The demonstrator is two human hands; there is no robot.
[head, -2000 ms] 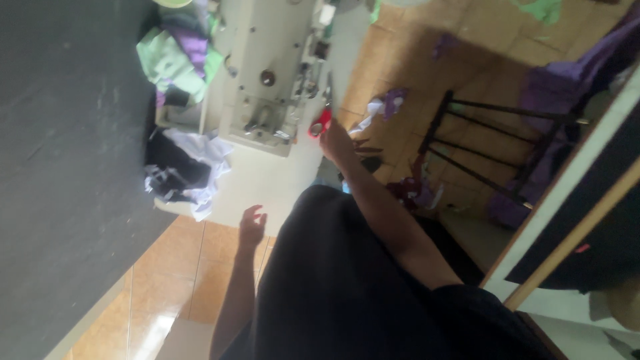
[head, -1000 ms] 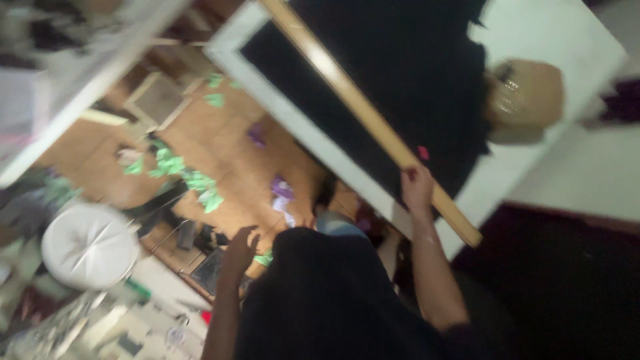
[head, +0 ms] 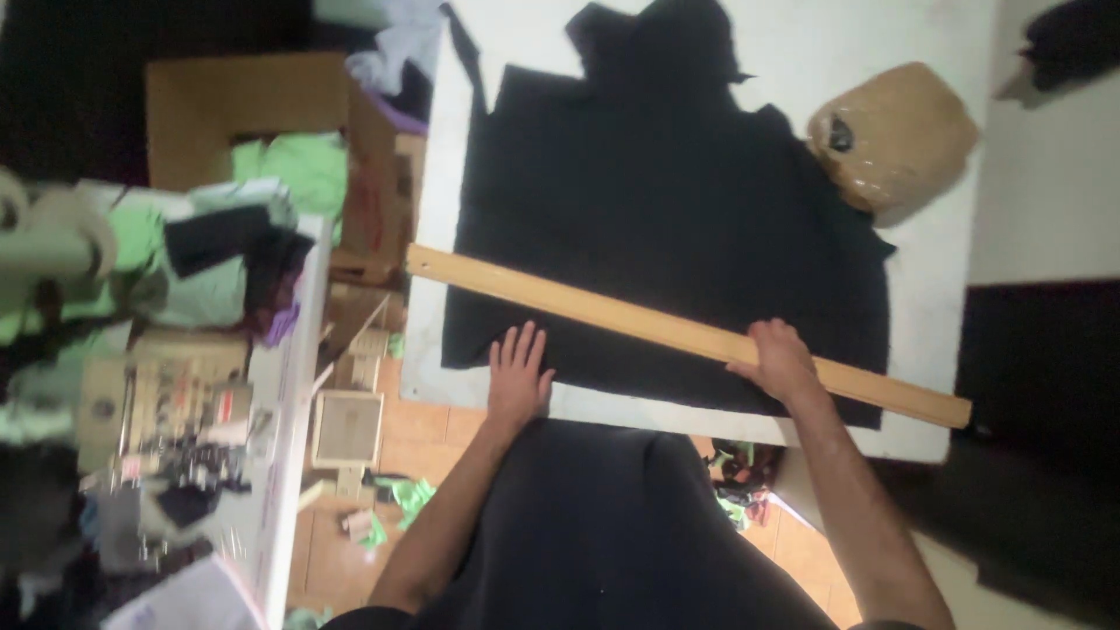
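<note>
Black fabric [head: 647,192] lies spread over a white table [head: 919,289]. Across its lower part, at a slant, runs a long wooden ruler [head: 577,302], with both ends reaching past the cloth. My right hand [head: 779,354] grips the ruler right of its middle, fingers over the far edge and thumb at the near side. Flat on the cloth's near left edge rests my left hand [head: 521,372], fingers apart, below the ruler and not touching it. A package wrapped in brown tape [head: 901,140] sits on the table beside the fabric's upper right edge.
To the left is a second white table [head: 293,472] piled with green, black and purple cloth [head: 219,254] and small items. A cardboard box [head: 245,96] with green fabric stands behind it. Fabric scraps [head: 411,499] lie on the tiled floor between the tables.
The view has swung round to the table with the black fabric. My left hand, in the air one second ago, now lies on the cloth. Two seconds ago my right hand was at red-handled scissors; now it holds the ruler.
</note>
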